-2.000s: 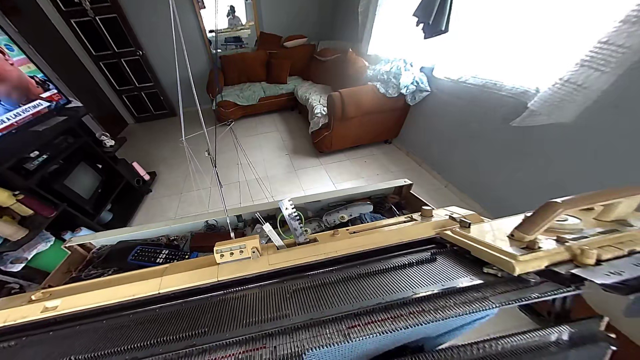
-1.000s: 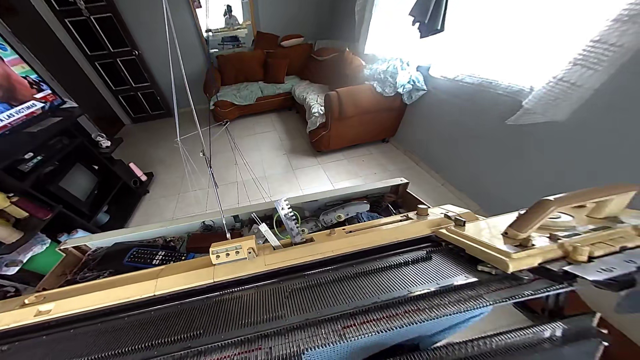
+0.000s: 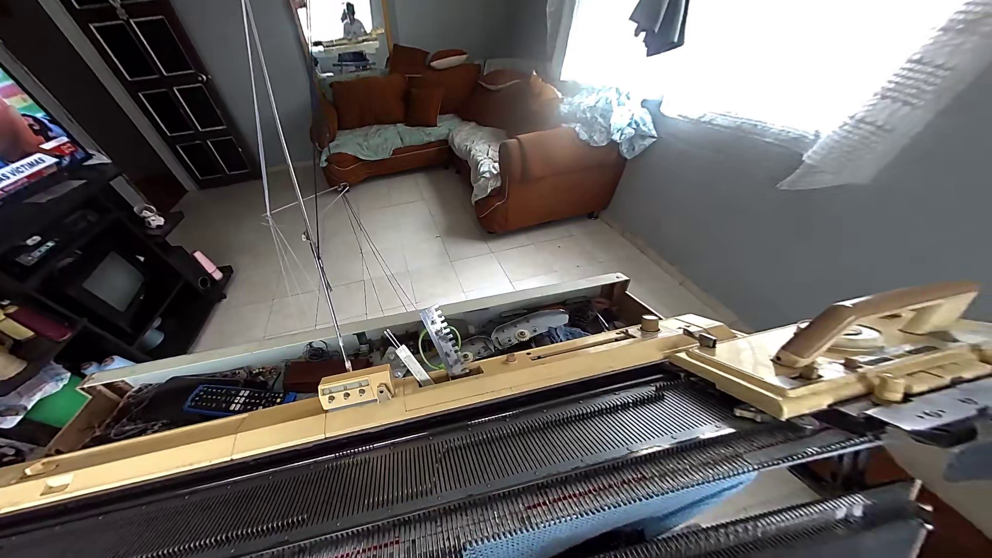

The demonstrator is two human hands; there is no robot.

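Note:
Neither my left hand nor my right hand shows in the head view. A knitting machine's needle bed [image 3: 496, 442] runs across the lower part, with light blue knitted fabric [image 3: 620, 518] hanging beneath it. The cream carriage [image 3: 775, 364] with its brown handle [image 3: 876, 314] sits at the bed's right end. A row counter [image 3: 356, 389] is mounted on the cream rear rail, left of the middle. Thin yarn strands and a metal rod [image 3: 325, 287] rise above it. A toothed metal comb [image 3: 443, 341] stands tilted behind the rail.
Behind the rail a long box [image 3: 496, 297] holds a remote control [image 3: 236, 399] and assorted tools. Beyond lie a tiled floor [image 3: 411, 232] and a brown corner sofa [image 3: 558, 174]. A black television stand [image 3: 116, 271] is at the left. A second bed section [image 3: 783, 527] shows at the lower right.

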